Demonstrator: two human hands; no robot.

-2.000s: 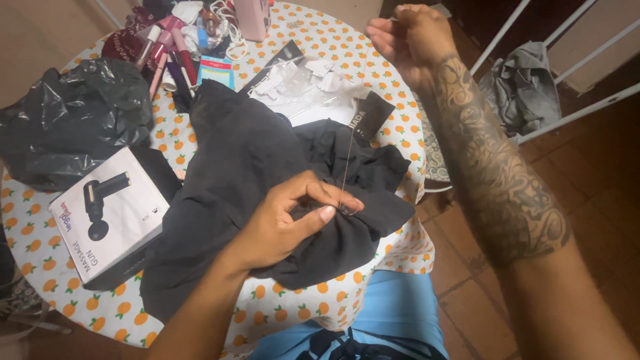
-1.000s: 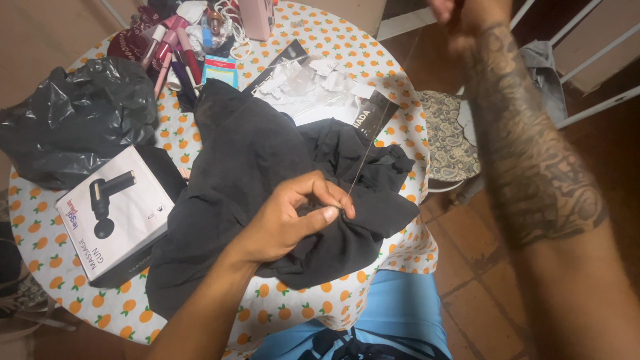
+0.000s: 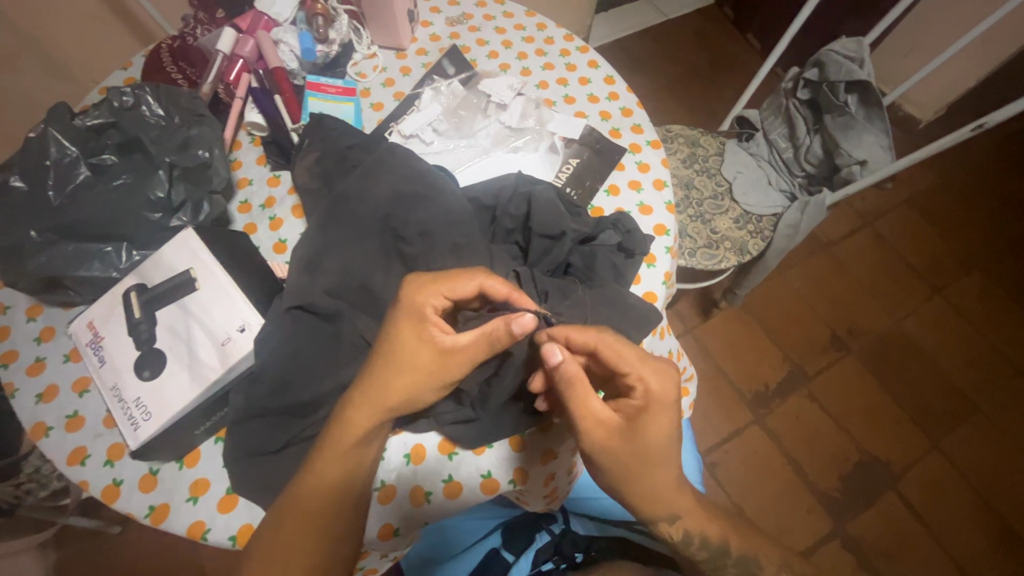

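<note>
A black cloth garment (image 3: pixel 384 216) lies bunched over the round table. My left hand (image 3: pixel 456 336) pinches a folded edge of it between thumb and forefinger. My right hand (image 3: pixel 608 400) is at the same edge, its thumb and forefinger closed close to the left fingertips. Whatever small thing sits between the right fingertips is too small to make out; a needle cannot be told. Faint thread shows on the cloth near the fingers.
A massage gun box (image 3: pixel 168 336) and a black plastic bag (image 3: pixel 112 192) are at the left. Cosmetic tubes (image 3: pixel 248 64) lie at the back, beside clear plastic packaging (image 3: pixel 488 120). A chair with a patterned seat (image 3: pixel 712 196) holds grey cloth (image 3: pixel 824 120).
My right hand, raised at the upper right with a thread stretched from the cloth, has come down beside my left hand. The left hand still pinches the cloth.
</note>
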